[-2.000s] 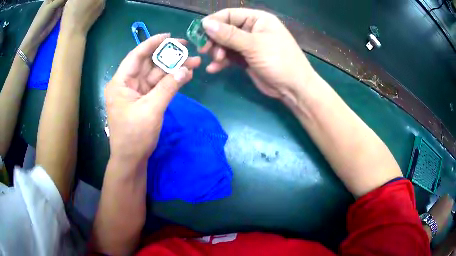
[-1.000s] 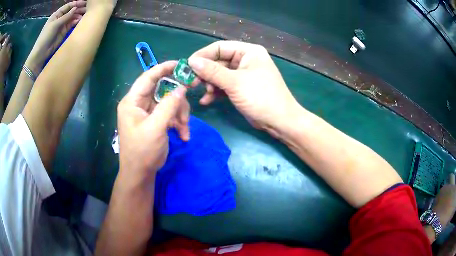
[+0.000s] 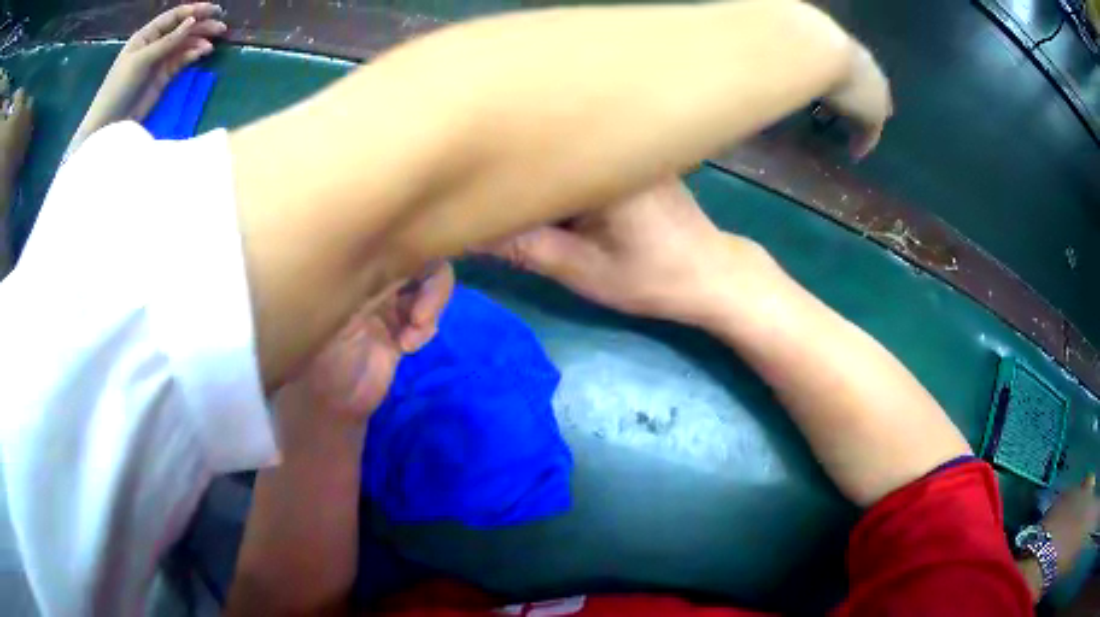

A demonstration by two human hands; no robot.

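Observation:
My left hand (image 3: 384,335) is partly hidden behind a neighbour's bare arm (image 3: 519,121) that reaches across the view. My right hand (image 3: 633,251) is behind the same arm, its fingertips covered. The housing and the green circuit board are hidden, so what either hand holds does not show. A crumpled blue cloth (image 3: 468,422) lies on the bench below my hands.
The neighbour's hand (image 3: 859,103) is over the dark conveyor belt (image 3: 965,133), past the brown edge strip (image 3: 899,235). A green ridged tray (image 3: 1028,422) lies at the far right, near another person's wrist with a watch (image 3: 1037,554). Another blue cloth (image 3: 181,104) is at upper left.
The left neighbour's arm has swung rightward across the view, covering the housing, the board, the blue-handled snips and parts of my hands. The small white part on the belt no longer shows.

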